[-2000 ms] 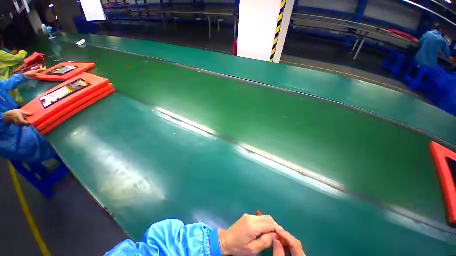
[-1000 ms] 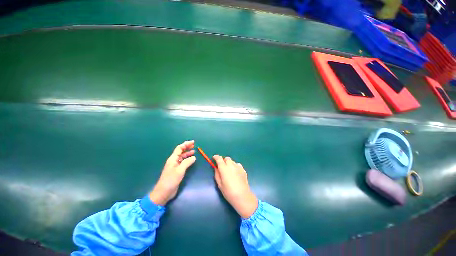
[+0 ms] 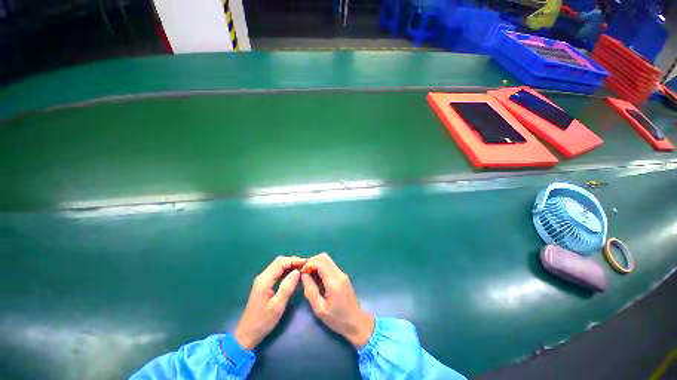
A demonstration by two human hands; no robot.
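Observation:
My left hand and my right hand meet at the fingertips over the green conveyor surface, low in the middle of the head view. A small orange-red bit of the thin orange tool shows between the fingertips. My right hand is curled around it and hides most of it. My left fingertips touch at the same spot; whether they grip the tool is hidden.
To the right are a light-blue fan, a mauve case and a tape roll. Beyond lie orange foam trays with black tablets, a blue crate and stacked trays. People sit far back right.
The hands, apart one second ago with the orange tool sticking out of my right hand, have come together at the fingertips. The tool is now mostly hidden. The view has tilted up slightly.

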